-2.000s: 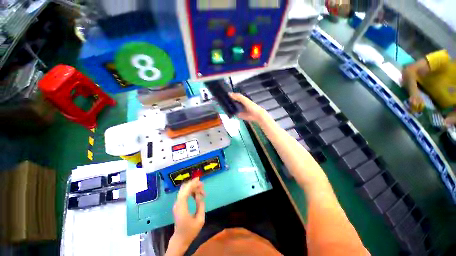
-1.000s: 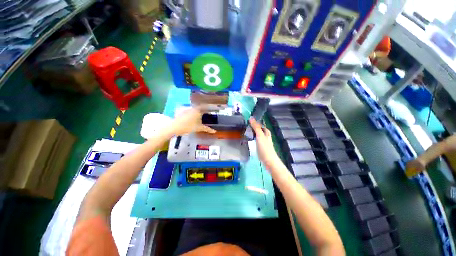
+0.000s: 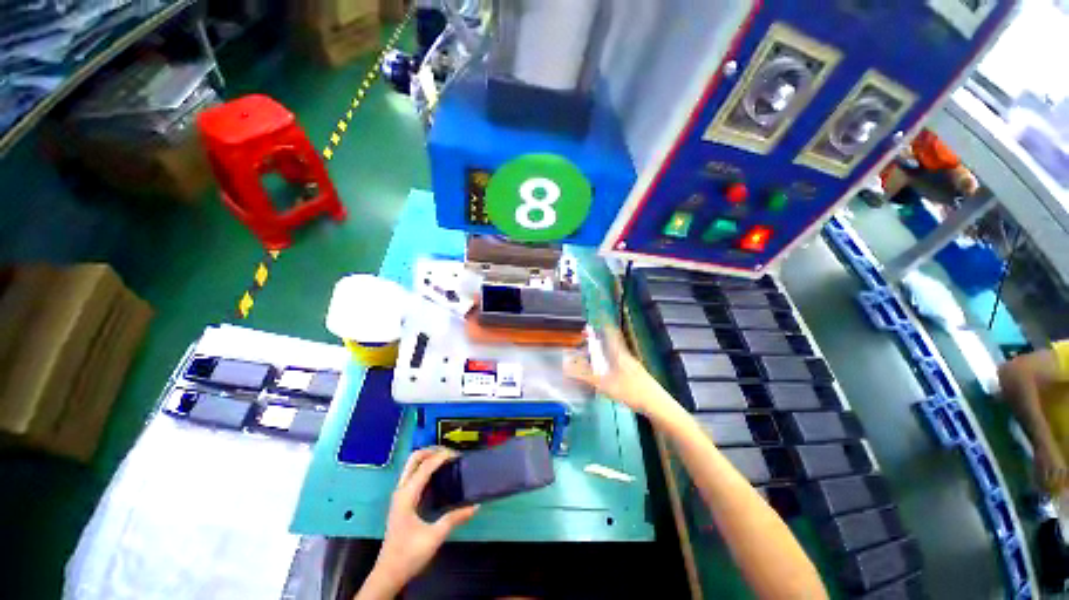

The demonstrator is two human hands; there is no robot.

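Observation:
My left hand (image 3: 424, 511) holds a dark housing (image 3: 506, 471) in front of the press base, partly covering the blue button panel (image 3: 442, 431). Another dark housing (image 3: 533, 306) sits in the orange-brown fixture (image 3: 496, 329) on the silver press plate (image 3: 440, 373). My right hand (image 3: 612, 368) is at the plate's right edge, blurred; its fingers look apart and I see no housing in it. The blue press head with the green disc marked 8 (image 3: 538, 197) is above and behind the fixture.
Rows of dark housings (image 3: 723, 397) lie right of the turquoise table (image 3: 563, 506). A white tub (image 3: 367, 312) and dark flat pad (image 3: 372, 420) are left of the press. Housings (image 3: 213, 409) lie on a white sheet (image 3: 176, 504). A control cabinet (image 3: 750, 129), red stool (image 3: 260, 164) and person's arm (image 3: 1032, 410) show.
My left hand has moved from the fixture towards me with a housing in it. My right hand has moved down beside the plate, and the housing it held upright now appears gone from it.

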